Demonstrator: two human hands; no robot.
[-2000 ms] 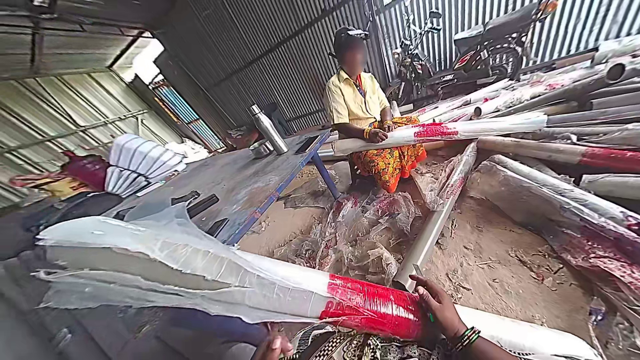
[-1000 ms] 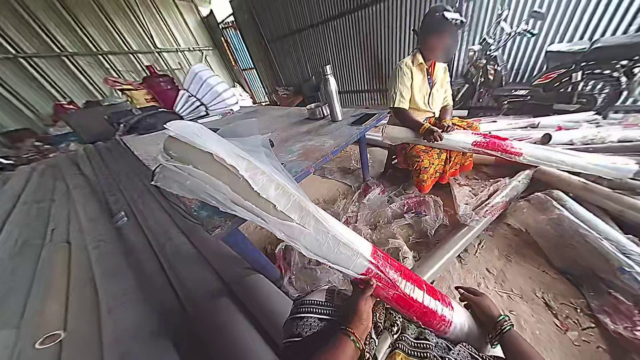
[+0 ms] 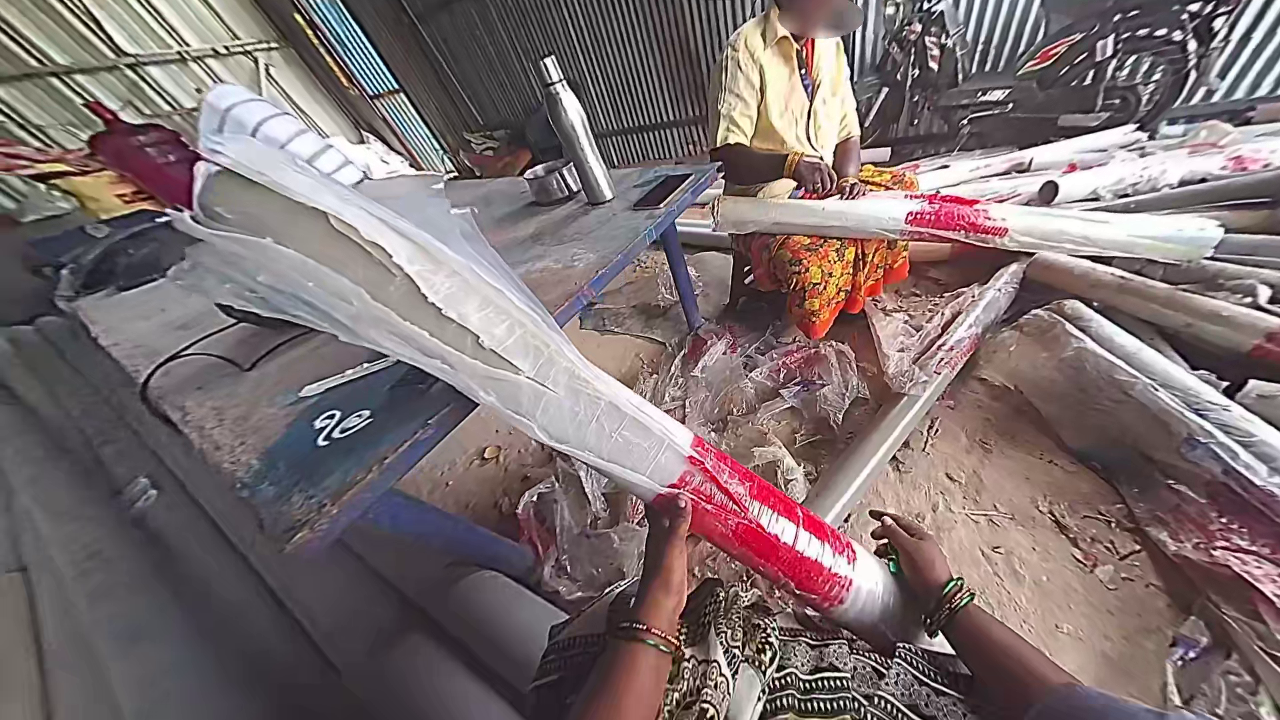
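Note:
A long pipe in clear plastic film (image 3: 590, 415), with a red band (image 3: 765, 525) near its lower end, slants across my lap. Its film is split and spread wide at the far upper left, and the grey pipe (image 3: 300, 230) shows inside. My left hand (image 3: 665, 550) rests against the underside of the wrapped pipe at the left edge of the red band, thumb up. At the pipe's lower right end is my right hand (image 3: 912, 560), its fingers spread beside the film; whether it touches the pipe cannot be told.
A blue-edged table (image 3: 640, 255) carries a steel bottle (image 3: 578, 135), a metal cup (image 3: 552, 183) and a phone (image 3: 663, 191). Behind it a seated person (image 3: 790, 100) holds another wrapped pipe (image 3: 860, 218). Crumpled plastic (image 3: 770, 380) lies on the ground. Several pipes (image 3: 1150, 295) are piled right; a motorcycle (image 3: 1080, 85) stands behind.
The wrapped pipe has swung from nearly level to a steeper slant, its open end raised. My left hand has come up against the pipe near the red band. The view has shifted.

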